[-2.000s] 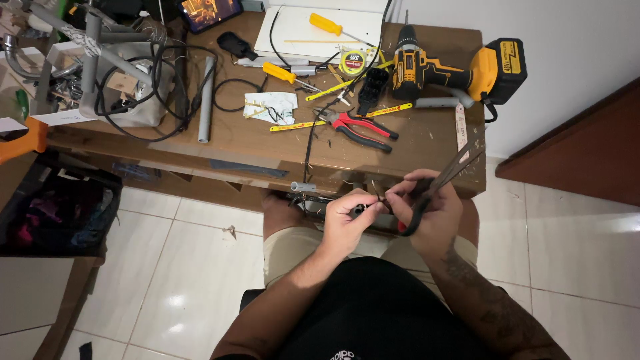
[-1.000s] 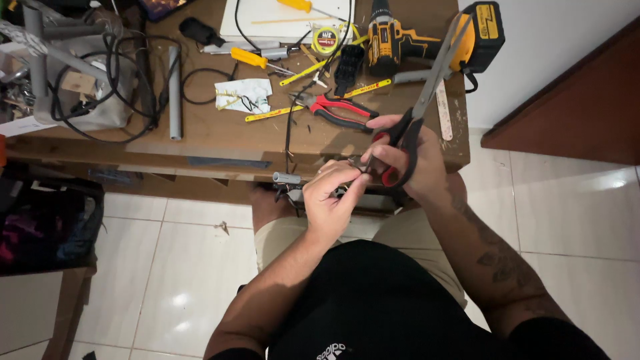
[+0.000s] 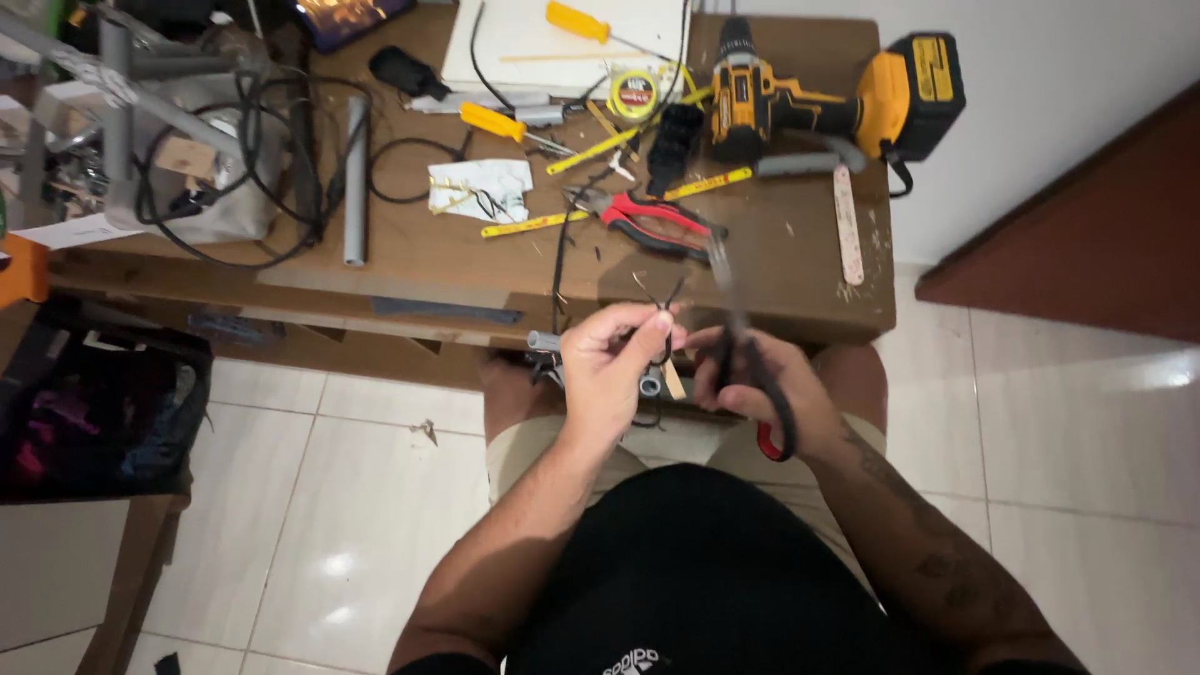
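My left hand (image 3: 614,366) pinches a thin black wire (image 3: 667,298) between thumb and fingers; its split ends, one with bare copper-coloured strands, point up. Close on its right, my right hand (image 3: 773,389) holds a pair of scissors (image 3: 773,398) with black and red handles, the blades blurred and pointing up towards the table. Below my left hand hang a short grey tube (image 3: 651,384) and a thin wooden strip (image 3: 674,380), partly hidden. Red and black pliers (image 3: 656,223) lie on the wooden table (image 3: 450,267) just beyond my hands.
A yellow and black cordless drill (image 3: 797,103) lies at the back right. A tape measure (image 3: 634,93), yellow screwdrivers (image 3: 492,122), hacksaw blades (image 3: 534,224) and a grey pipe (image 3: 355,183) are spread over the table. At left, cables (image 3: 246,178) drape over a cluttered container (image 3: 206,211).
The scissors, held up over the drill's battery a second ago, are now lower, nearer the pliers. My right hand has moved down and slightly away from my left hand.
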